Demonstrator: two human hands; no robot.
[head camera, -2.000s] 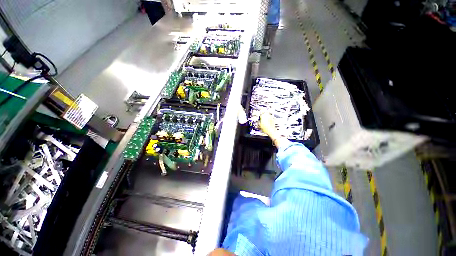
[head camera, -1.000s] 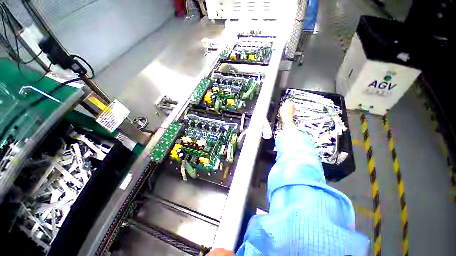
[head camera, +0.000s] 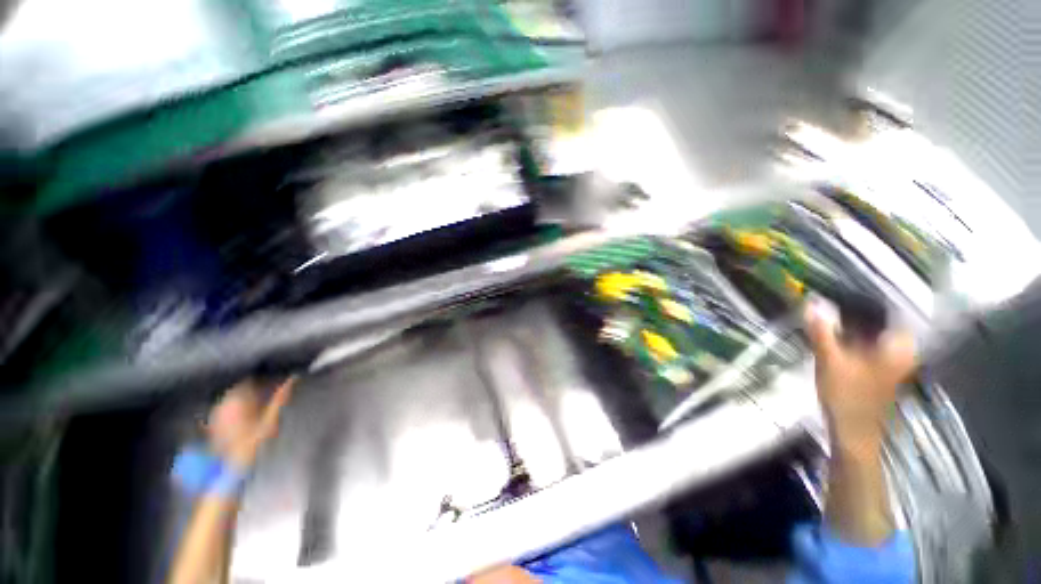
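The picture is strongly blurred. My left hand (head camera: 245, 422), with a light-blue wrist band (head camera: 206, 470), is over the near-left part of the conveyor, thumb and fingers apart. My right hand (head camera: 858, 371) is raised at the right, by the near rail. A dark patch shows between its thumb and fingers; I cannot tell whether it is held. A green circuit board (head camera: 696, 331) with yellow parts lies on the conveyor between my hands. A long white strip (head camera: 731, 379) crosses its near-right edge. A second board (head camera: 753, 242) lies beyond it.
The near rail (head camera: 548, 527) and far rail (head camera: 377, 325) run across the view. A black bin of white strips (head camera: 422, 194) stands beyond the far rail, by a green surface (head camera: 160, 131). More white strips (head camera: 942, 456) lie low at the right. A dark box-like shape is below the near rail.
The view has swung left. My right hand has come up out of the bin of white strips at the right. My left hand has come into view.
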